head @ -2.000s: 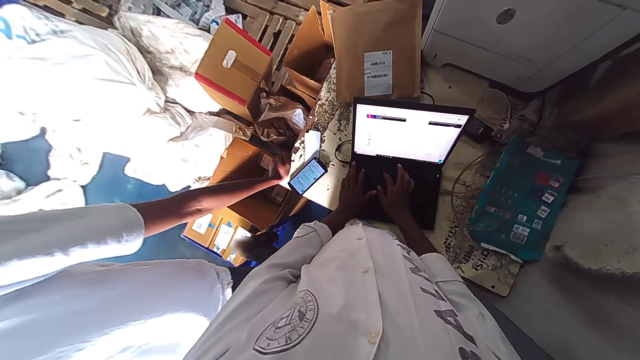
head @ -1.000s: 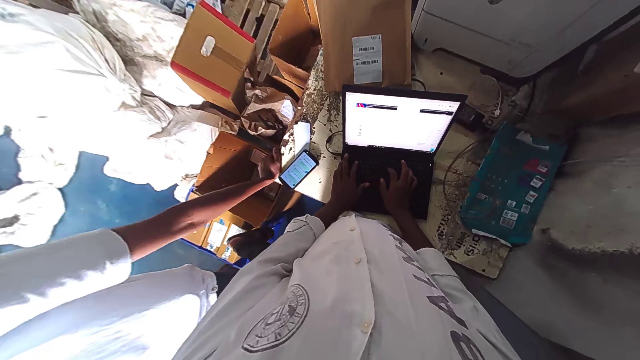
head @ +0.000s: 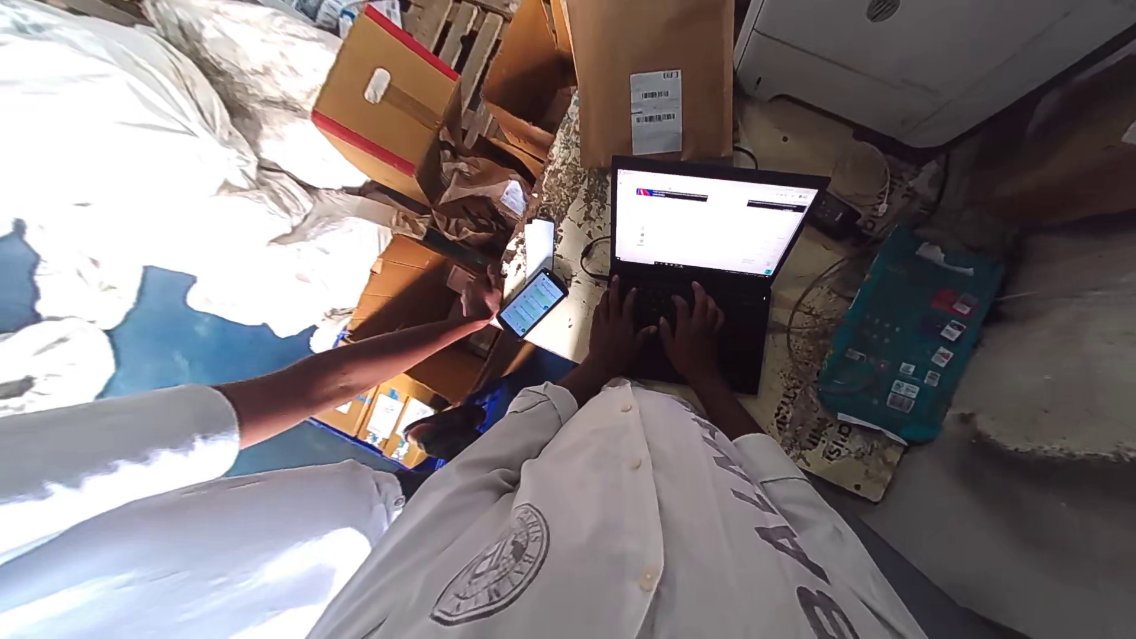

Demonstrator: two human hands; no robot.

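A black laptop (head: 710,222) stands unfolded on a worn, paint-flecked table, its screen lit with a mostly white page. On the left part of its keyboard rests my left hand (head: 617,328), fingers spread. My right hand (head: 692,333) lies beside it on the keys, fingers apart, holding nothing. Left of the laptop, a smartphone (head: 532,303) with a lit screen lies at the table's edge, touched or held by another person's hand (head: 482,295); which of the two cannot be told. A white paper slip (head: 539,247) is just behind the phone.
Behind the laptop stands a brown paper package (head: 657,35) with a label. A white printer (head: 923,53) is at the back right, a teal plastic packet (head: 914,337) at the right. Cardboard boxes (head: 386,98) and white sacks (head: 115,142) fill the left. A cable (head: 799,306) curves beside the laptop.
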